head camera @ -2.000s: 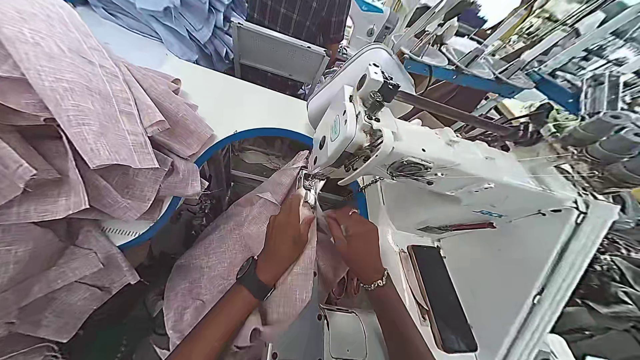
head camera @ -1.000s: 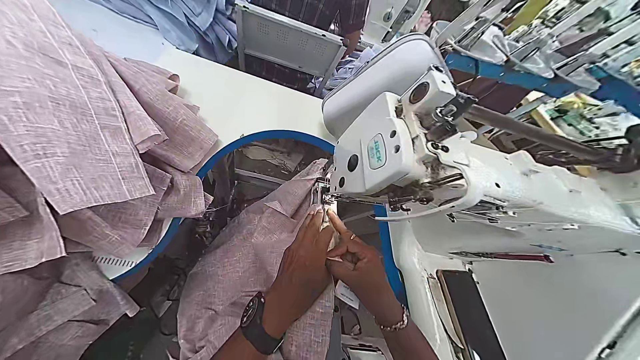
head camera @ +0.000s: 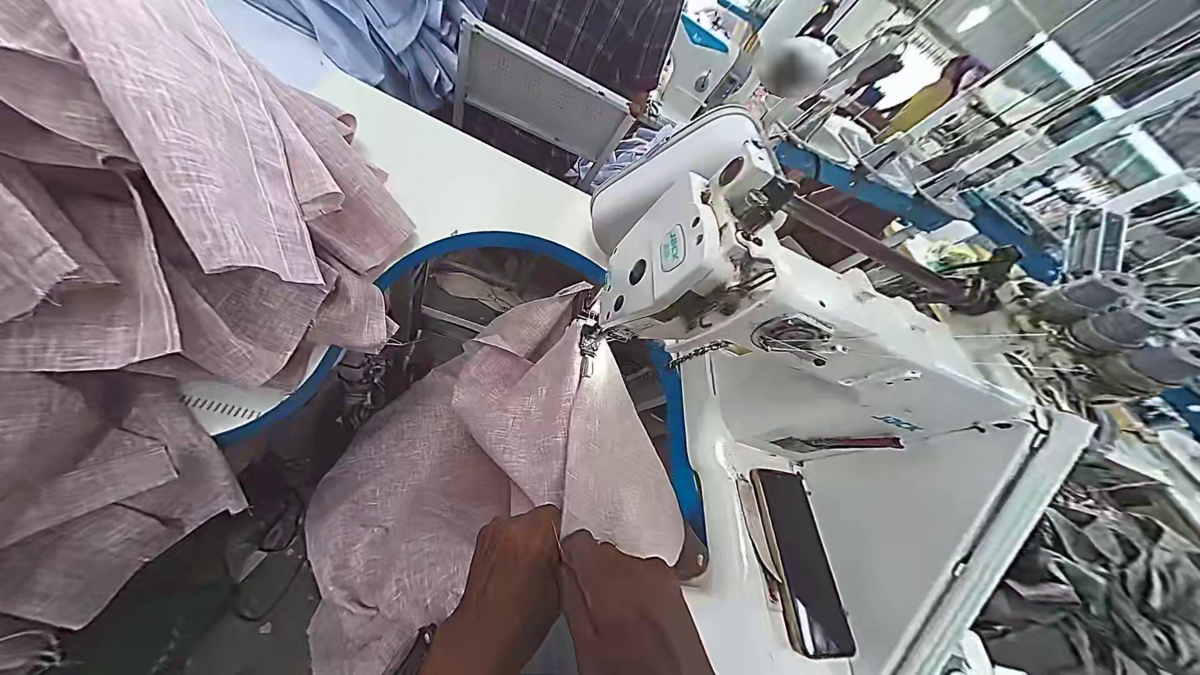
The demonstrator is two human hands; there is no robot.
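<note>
A white Jack sewing machine (head camera: 675, 258) stands over the opening in the table, its needle area and presser foot (head camera: 591, 337) resting on mauve woven fabric (head camera: 525, 422). The fabric runs from the foot down toward me with a long seam or folded edge along it, and hangs in loose folds at the left. Below the foot, my left hand (head camera: 511, 581) grips the fabric beside that edge. Touching it on the right, my right hand (head camera: 623, 600) also grips the fabric. The fingertips of both hands are mostly hidden.
Piled mauve fabric pieces (head camera: 206, 187) lie on the white table (head camera: 450, 178) at the left. A blue rim (head camera: 506, 239) edges the table opening. A smartphone (head camera: 802, 562) lies right of my hands. Thread cones (head camera: 1125, 319) stand at the right. Behind is a person in dark checked clothing (head camera: 591, 37).
Both hands have moved from close beside the presser foot down toward me, keeping hold of the fabric. More of the fabric between the foot and the hands now shows, drawn out straighter.
</note>
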